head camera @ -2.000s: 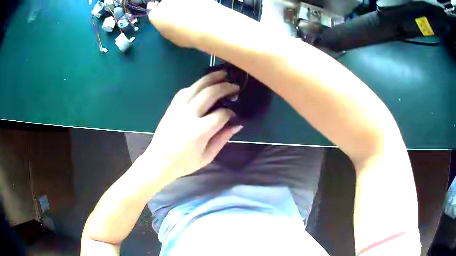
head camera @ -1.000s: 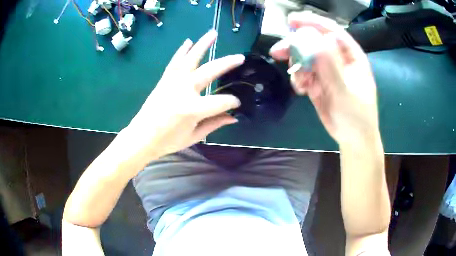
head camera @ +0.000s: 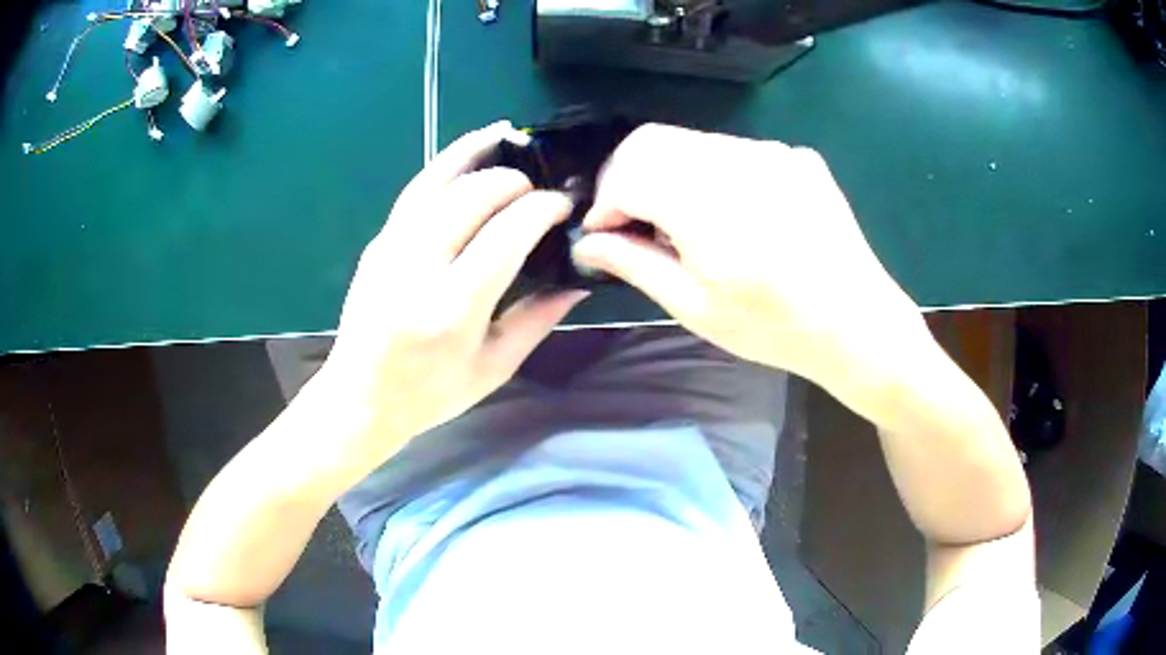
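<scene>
A black round housing (head camera: 550,160) lies at the front edge of the green mat, mostly covered by both hands. My left hand (head camera: 467,243) holds the housing from the left, fingers spread over its rim. My right hand (head camera: 691,224) is over the right side of the housing, with thumb and fingers pinched at its inside. A small piece (head camera: 583,247) shows at the right fingertips, too blurred to name surely; it may be the small motor. Thin coloured wire shows near the left fingertips.
Small white-silver motors (head camera: 202,105) with tangled wires lie at the back left. The grey metal feeder box (head camera: 595,36) stands at the back centre. A black tool part reaches right from it. A pale seam line (head camera: 431,77) crosses the green table (head camera: 230,243). Cardboard boxes are below.
My right hand has come from the feeder side, where it held a small pale piece, down to the housing. My left hand has closed around the housing. The view has shifted right.
</scene>
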